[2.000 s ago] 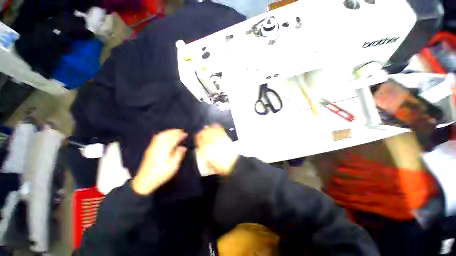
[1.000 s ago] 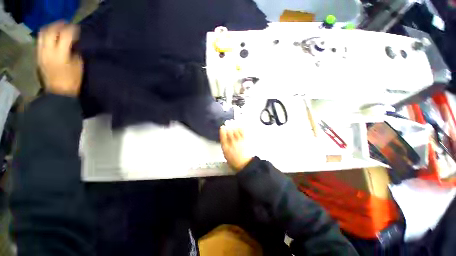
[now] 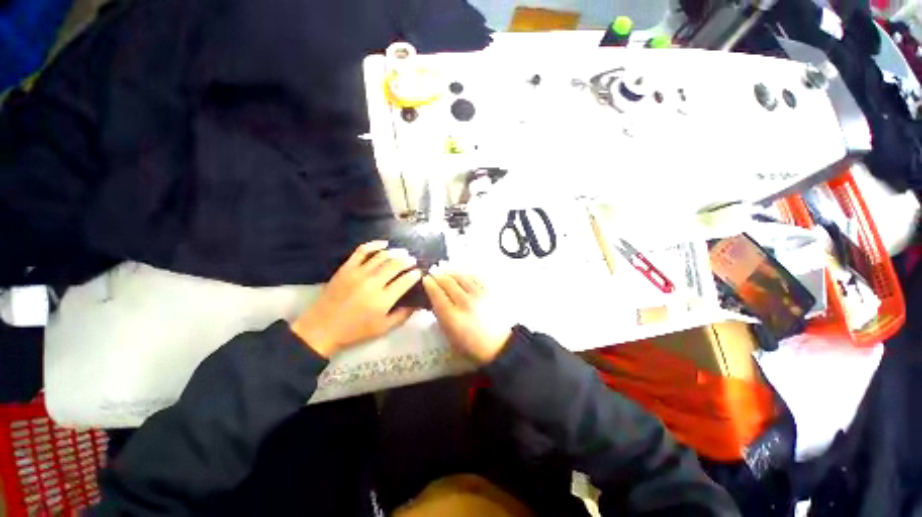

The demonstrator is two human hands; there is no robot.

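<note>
A large dark garment lies spread over the table left of the white sewing machine. Its near right corner reaches the needle area. My left hand lies on this corner with its fingertips just in front of the needle area, pressing the cloth. My right hand is close beside it, with its fingertips at the cloth's right edge. The cloth under the fingers is partly hidden, and whether the presser foot is down on it I cannot tell.
Black-handled scissors, a thin tan stick and red-handled snips lie right of my hands. A dark phone and an orange-red basket are farther right. A red crate stands low at left.
My left hand has come from the garment's far left edge to the needle area, beside my right hand. The garment now spreads farther left. The camera view has shifted.
</note>
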